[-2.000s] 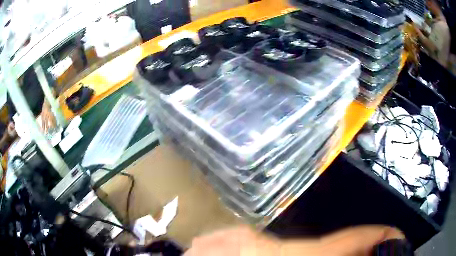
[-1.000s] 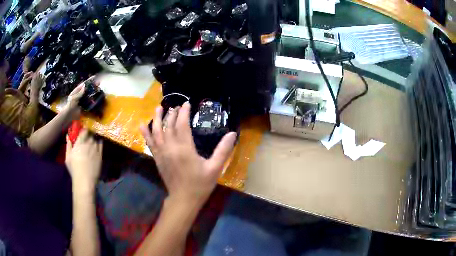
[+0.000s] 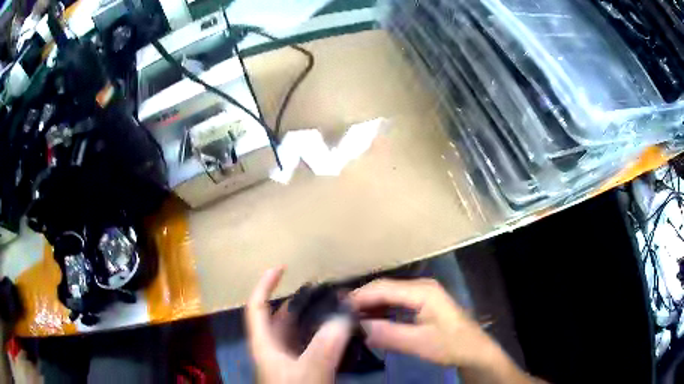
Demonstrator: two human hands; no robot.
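A black camera housing (image 3: 319, 311) is held just off the bench's front edge, blurred. My left hand (image 3: 289, 337) grips it from the left, with the thumb across its front. My right hand (image 3: 420, 322) has its fingers on the housing's right side. A pale, blurred spot shows by my left thumb; what it is I cannot tell. Details inside the housing are hidden by the fingers and blur.
A screw feeder (image 3: 225, 161) with a looping cord (image 3: 296, 90) stands at centre left, a white paper scrap (image 3: 330, 154) beside it. Board-fitted housings (image 3: 116, 255) are piled at left on orange tape (image 3: 174, 262). Clear blister trays (image 3: 517, 142) are stacked at right. White cabled parts (image 3: 670, 255) lie at far right.
The view has swung back right from the left-hand pile. My left hand, open over the pile one second ago, is now on a housing at the front edge with my right hand.
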